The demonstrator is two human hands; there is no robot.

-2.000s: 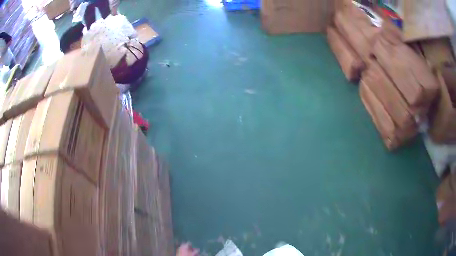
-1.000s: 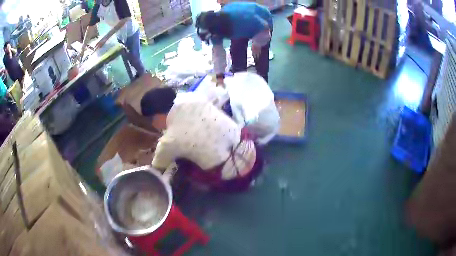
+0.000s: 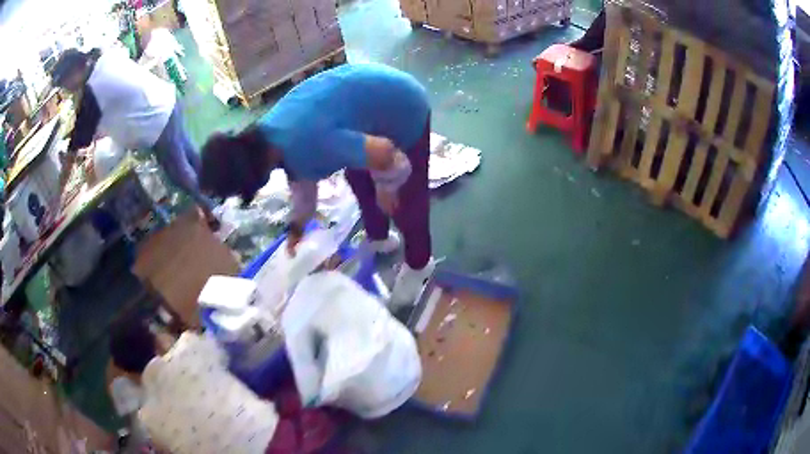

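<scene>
Neither of my hands is in view. Nearest in front, a person in a cream top (image 3: 204, 399) is low at the bottom left, beside a bulging white sack (image 3: 351, 346). Behind the sack, a blue crate (image 3: 258, 368) holds white items (image 3: 229, 297). A person in a blue top (image 3: 351, 111) bends over the crate with one hand down at the white material. A shallow blue tray (image 3: 466, 350) with a brown bottom and small scraps lies on the floor right of the sack.
A red stool (image 3: 564, 93) stands beside a wooden pallet (image 3: 679, 115) propped upright. Stacked cartons (image 3: 275, 44) stand at the back. A worktable (image 3: 67, 226) and another person (image 3: 133, 102) are at the left. A blue crate (image 3: 746, 399) is at the lower right. Cartons (image 3: 44, 412) show at the lower left.
My view has moved forward past the carton stack toward the people. The metal bowl on a red stool has left the picture. The person in blue appears larger and nearer.
</scene>
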